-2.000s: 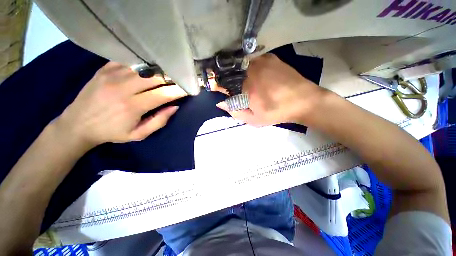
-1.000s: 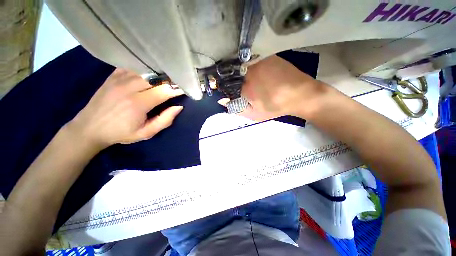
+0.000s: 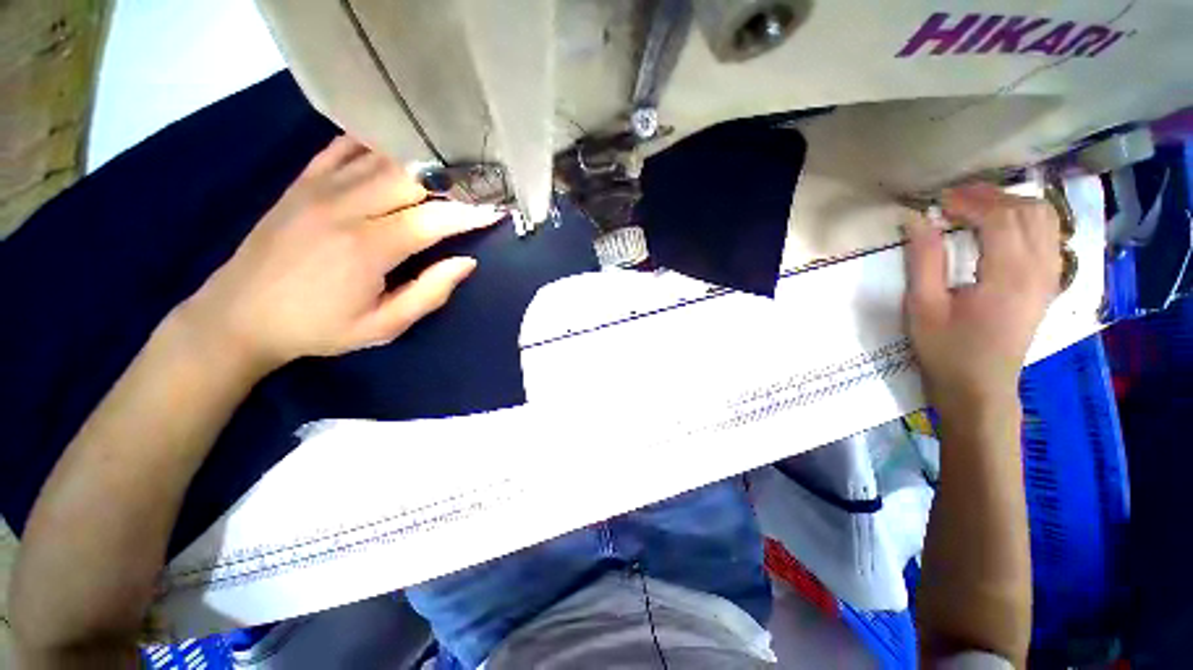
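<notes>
A dark navy garment panel (image 3: pixel 432 327) lies flat on the white table, passing under the needle area of the sewing machine (image 3: pixel 837 59). A dark corner of cloth (image 3: pixel 720 203) lies right of the presser foot (image 3: pixel 530 223). My left hand (image 3: pixel 334 262) rests on the panel left of the foot, thumb and forefinger apart, fingertips near the foot. My right hand (image 3: pixel 981 282) is at the right, over the scissors; their gold handle (image 3: pixel 1068 236) shows partly beside it. Its fingers are bent and blurred; whether they grip the scissors cannot be told.
A ridged knob (image 3: pixel 622 246) sits right of the foot. The white table (image 3: pixel 628 393) has printed ruler marks along its near edge. A blue basket (image 3: pixel 1073 445) and white pieces (image 3: pixel 850 511) are below at the right. A brown surface (image 3: pixel 46 92) is at the upper left.
My right hand has left the cloth beside the foot and moved right to the scissors, uncovering the dark cloth there. My left hand has stayed on the panel. The camera view has shifted slightly.
</notes>
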